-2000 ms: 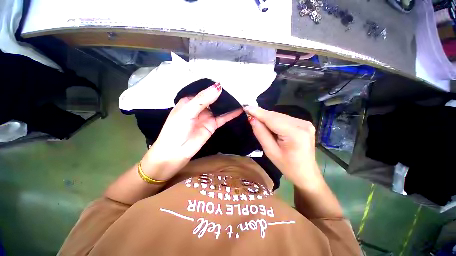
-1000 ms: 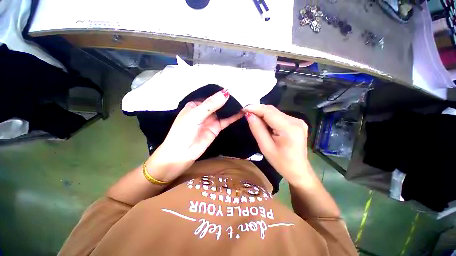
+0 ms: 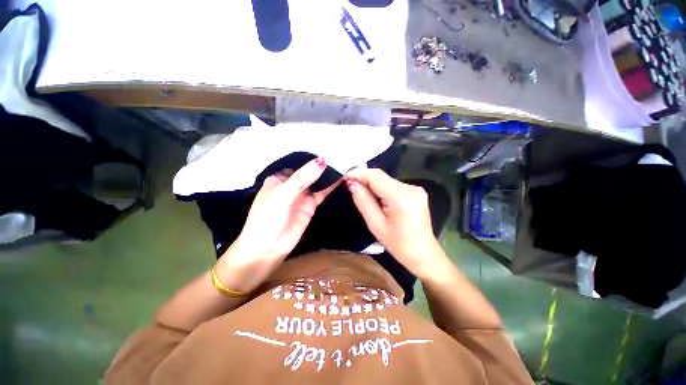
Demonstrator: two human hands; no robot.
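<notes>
Black fabric (image 3: pixel 271 218) lies over my lap, with white fabric (image 3: pixel 241 159) beyond it toward the table. My left hand (image 3: pixel 282 214) is bare, palm partly up, its thumb and fingers on the black fabric near the line where it meets the white. My right hand (image 3: pixel 395 214) has its thumb and index fingertips pinched together at that edge, close to the left fingertips. Any needle or thread between the fingertips is too small to make out.
A worktable (image 3: pixel 180 45) stands ahead, with a dark oblong template (image 3: pixel 271 26), a slim black-and-silver item (image 3: pixel 356 34) and small metal trims (image 3: pixel 430 54). Black garments hang at left (image 3: pixel 45 173) and right (image 3: pixel 609 218). Coloured spools (image 3: pixel 639 64) stand far right.
The view has shifted, so more of the tabletop and the spools show. Both hands stay at the fabric edge, with the right fingertips still close to the left ones.
</notes>
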